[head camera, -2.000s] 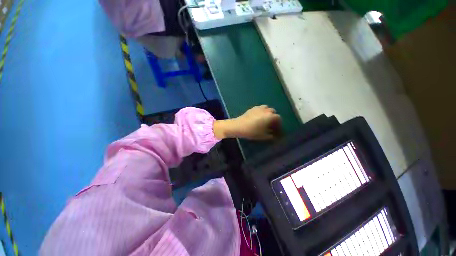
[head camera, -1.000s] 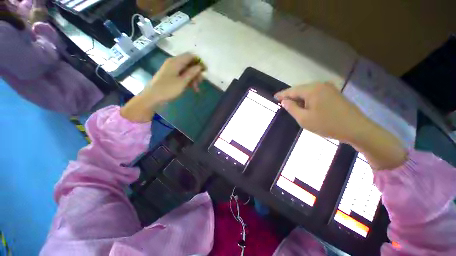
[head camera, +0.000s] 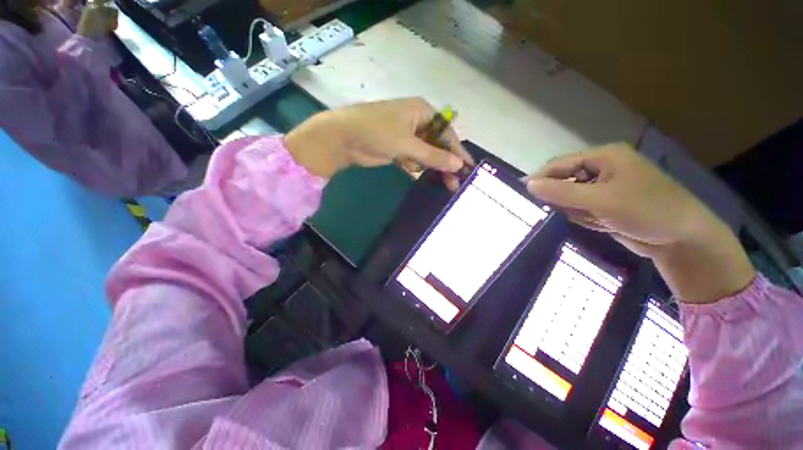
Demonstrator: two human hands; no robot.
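Three smartphones with lit white screens lie in the black tray [head camera: 480, 347]. The leftmost phone [head camera: 473, 242] is raised and larger in view, its top edge between my hands. The middle phone [head camera: 565, 321] and the right phone [head camera: 645, 373] show orange blocks at the bottom. My left hand [head camera: 396, 141] is at the left phone's top left corner and holds a small yellow-green piece [head camera: 447, 115]. My right hand [head camera: 607, 189] has its fingertips at that phone's top right corner; its curled fingers hide whether it grips the edge.
A white power strip [head camera: 264, 75] with plugs is at the upper left. A pale board [head camera: 423, 70] lies behind the tray, on the green bench surface [head camera: 357, 211]. Another person's pink sleeve [head camera: 79, 105] is at far left. A white cord [head camera: 427, 391] hangs at my front.
Both hands have come into view since the first frame. Since the second, my left hand has moved right to the left phone's top corner, and that phone has come up towards the camera.
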